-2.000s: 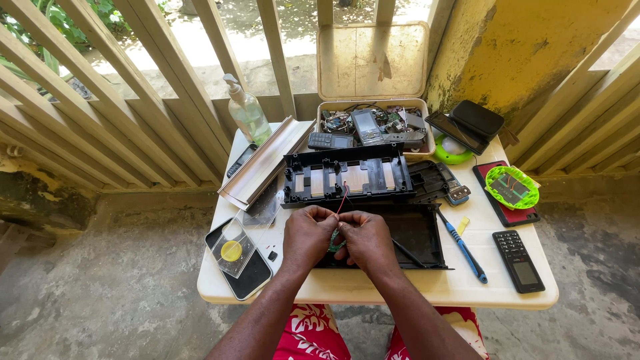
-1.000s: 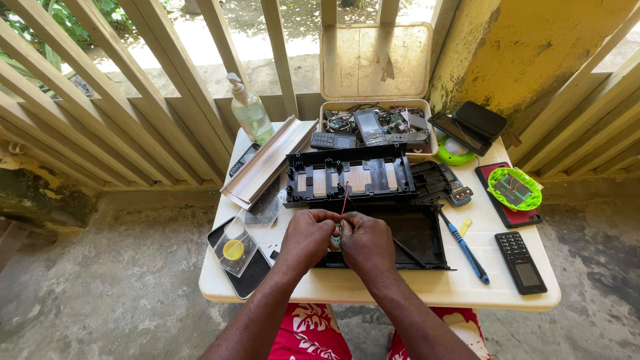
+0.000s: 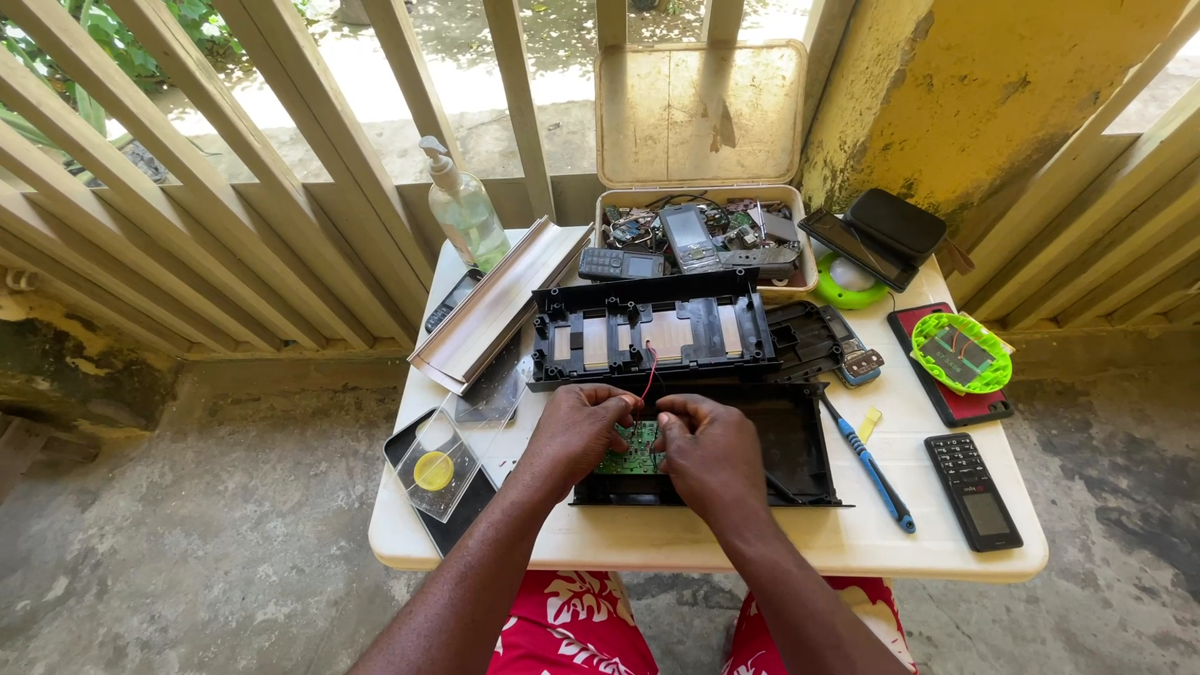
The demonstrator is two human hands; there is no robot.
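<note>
My left hand [image 3: 583,433] pinches a thin red wire [image 3: 649,370] just above a green circuit board [image 3: 637,448]. Close beside it, the fingertips of my right hand [image 3: 705,448] are pinched at a dark wire over the board's right edge. The board lies over the left part of a black plastic tray-like housing [image 3: 797,441], partly hidden by both hands. Behind it is a black plastic frame [image 3: 562,323] with rectangular openings, and the red wire runs up to it.
A box of electronic scrap [image 3: 797,202] stands at the back beside a pump bottle [image 3: 469,216]. A metal channel [image 3: 497,305] lies left. At right are a blue-handled tool [image 3: 874,469], a keypad phone [image 3: 975,492] and a green plastic ring [image 3: 1003,361]. A clear plastic piece [image 3: 455,478] rests at left.
My hands have moved slightly apart, and more of the green circuit board shows between them. The surrounding things have stayed where they were.
</note>
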